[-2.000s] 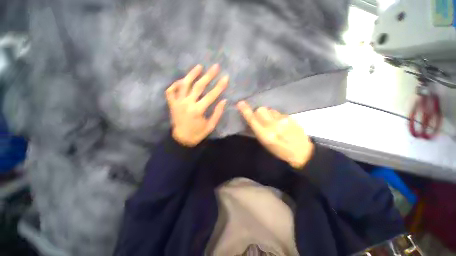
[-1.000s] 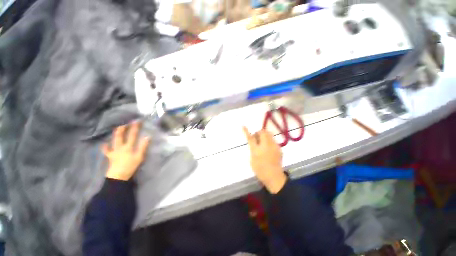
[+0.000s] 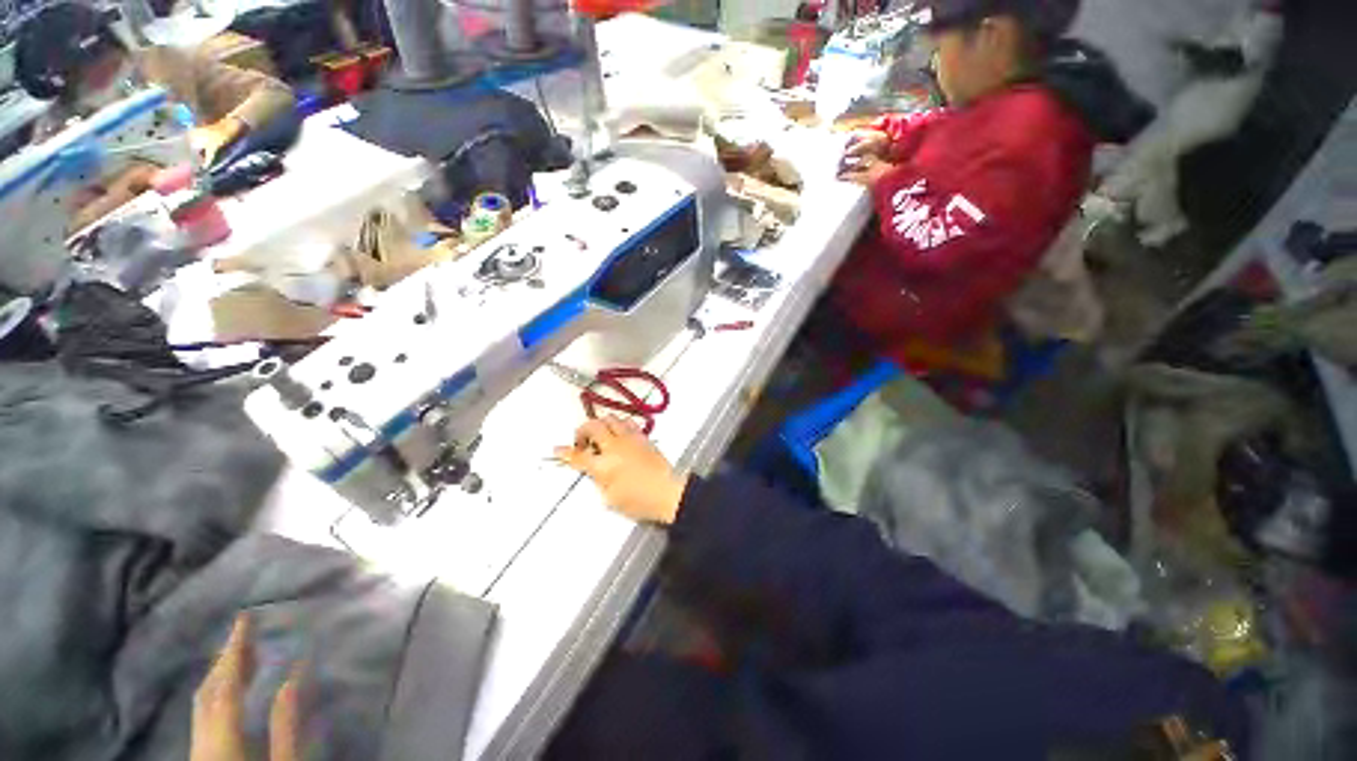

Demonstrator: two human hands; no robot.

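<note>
The grey garment (image 3: 223, 610) spreads over the left of the white table, its plain ribbed strip (image 3: 441, 672) near the front edge. My left hand (image 3: 246, 706) is on the garment at the bottom edge of the picture, partly cut off, with fingers apart. My right hand (image 3: 633, 473) is above the table beside the red-handled scissors (image 3: 625, 394), its fingertips pinched around a small thin dark tool (image 3: 589, 446), perhaps tweezers. The scissors lie under the sewing machine arm.
The white sewing machine (image 3: 491, 298) stands across the table. An orange-red handled tool (image 3: 732, 326) lies at its right end. A person in a red jacket (image 3: 967, 208) sits beyond, another at upper left. A blue container (image 3: 833, 416) with grey cloth is right of the table edge.
The view has swung right, showing more of the workshop. My right hand has closed its fingers on the small tool beside the scissors. My left hand is now lower in the picture.
</note>
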